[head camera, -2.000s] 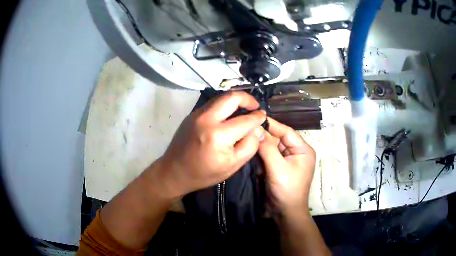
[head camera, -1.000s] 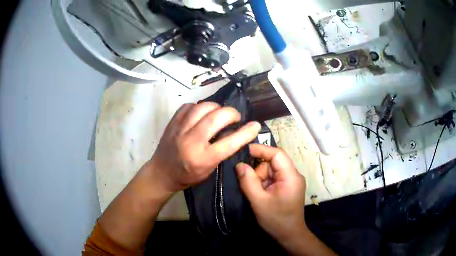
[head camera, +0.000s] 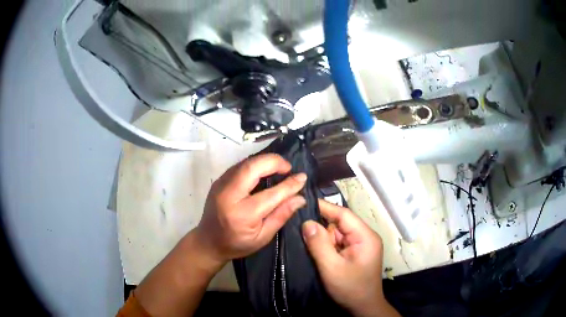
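Note:
A black fabric workpiece (head camera: 296, 247) runs from the needle area down over the front of the table. A silvery zipper (head camera: 279, 275) runs lengthwise along it. My left hand (head camera: 248, 207) pinches the cloth from the left, just below the needle area. My right hand (head camera: 344, 254) grips its right edge slightly lower, thumb on top and fingers curled. A small white label (head camera: 332, 196) shows at the right edge above my right hand. The cloth's upper end lies at the needle area (head camera: 291, 133); the needle itself cannot be made out.
Black tension discs (head camera: 257, 90) sit above the needle area. The brownish cylinder arm (head camera: 335, 158) extends right. A blue tube (head camera: 347, 68) ends in a white flat head (head camera: 394, 189) over the arm. A pale curved guard (head camera: 93, 102) is at left. Loose threads (head camera: 473, 210) lie at right on the cream tabletop (head camera: 161, 204).
The view shifted, first leftward over the machine, then slightly up. Both hands moved down the cloth, away from the needle. More cloth and the white label now show. Both hands still hold the cloth.

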